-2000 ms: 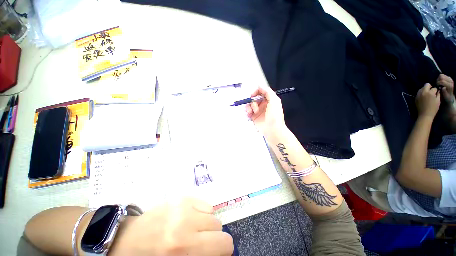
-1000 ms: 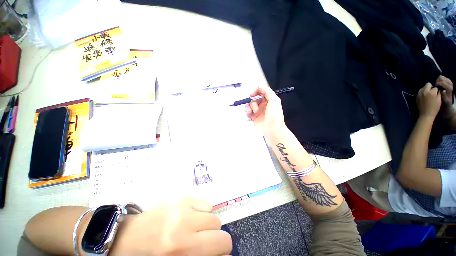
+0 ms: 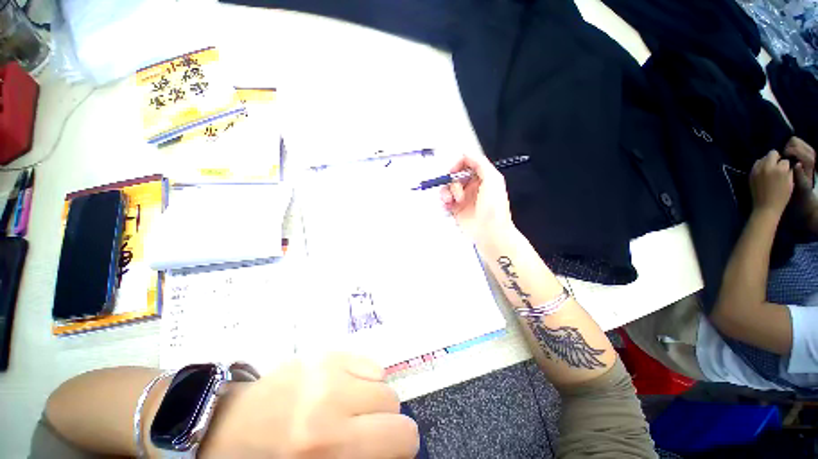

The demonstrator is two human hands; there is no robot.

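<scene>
My right hand holds a slim black pen over the right side of a large white style sheet. The sheet has a small garment sketch and coloured tabs along its near edge. The pen points left; I cannot tell if its tip touches paper. My left hand, below a watch, lies at the near edge, fingers curled in; nothing shows in it, but its underside is hidden. An open record pad with handwriting lies left of the sheet, its upper part covered by folded-back white pages.
A black phone lies on a yellow book. More yellow books lie behind. Coloured pens and a red block are far left. A black coat covers the right side. A person's hands hold dark cloth at far right.
My hands and the pen stay in nearly the same place. The other person's hands at far right have shifted slightly on the dark cloth.
</scene>
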